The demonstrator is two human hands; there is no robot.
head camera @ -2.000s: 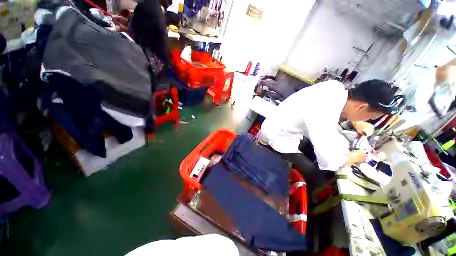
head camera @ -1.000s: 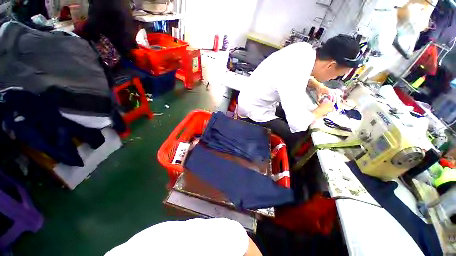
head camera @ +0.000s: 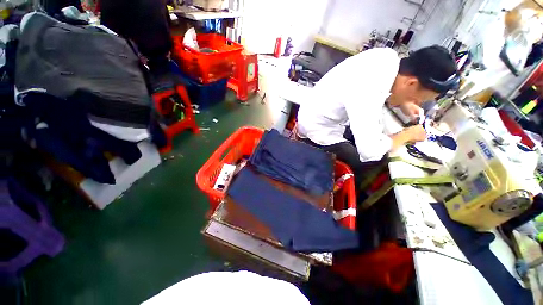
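Neither of my hands shows; only a white sleeve or shoulder of mine rises at the bottom edge. Nearest in front of me, a folded bundle of navy cut pieces (head camera: 295,162) and a longer navy panel (head camera: 292,215) lie on a brown board (head camera: 253,217) over an orange-red plastic basket (head camera: 229,156). The panel's lower right end reaches past the board. A strip of navy cloth (head camera: 485,253) lies on the white table (head camera: 440,277) at the right.
A cream-yellow JACK sewing machine (head camera: 485,173) stands at the right. A person in white (head camera: 354,101) bends over work beyond it. At left are a grey and navy cloth pile (head camera: 83,71), a purple stool (head camera: 27,226), red stools (head camera: 175,116) and another red basket (head camera: 208,56).
The view has swung, shifting the basket and navy pieces up and left since the oldest frame. More of the white table and navy strip shows. The other person's hands have moved slightly.
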